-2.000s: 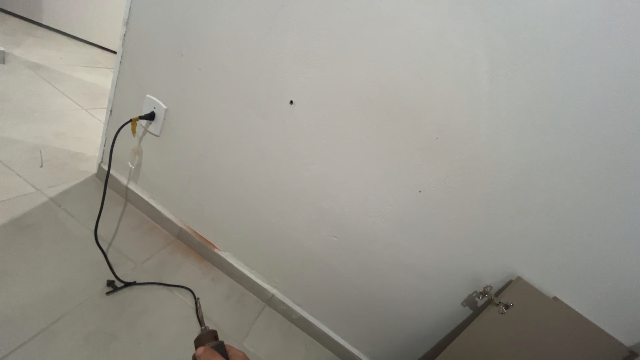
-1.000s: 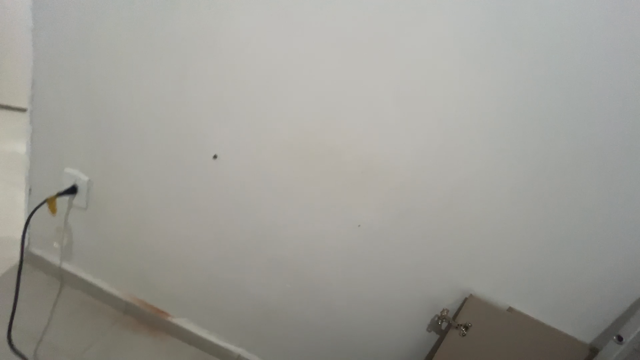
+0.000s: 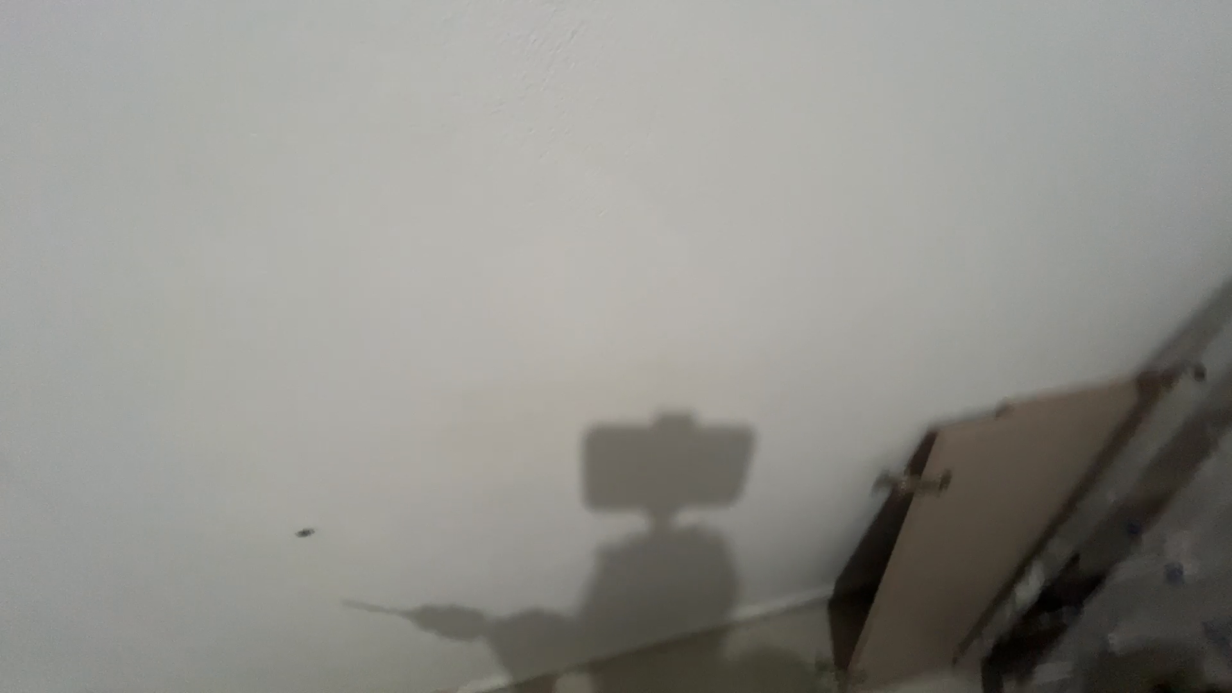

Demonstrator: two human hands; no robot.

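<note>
Neither my left hand nor my right hand shows in the frame, so what they hold cannot be seen. A pale wall (image 3: 433, 241) fills most of the view, with a small dark hole (image 3: 305, 531) at the lower left. On the wall falls a shadow (image 3: 662, 568) of a head and shoulders with a rectangular shape above it. At its left side, a thin pointed shadow (image 3: 448, 619) looks like that of a held tool with a long bit. The picture is blurred.
A brown panel (image 3: 1020, 500) with metal hinges (image 3: 914, 481) leans against the wall at the right. Blurred objects lie on the floor (image 3: 1136, 587) beyond it, at the lower right.
Two seconds ago a hand gripped a corded tool at the bottom edge; hand and tool have left the view. The view has swung up and right, away from the outlet, and shadows now show.
</note>
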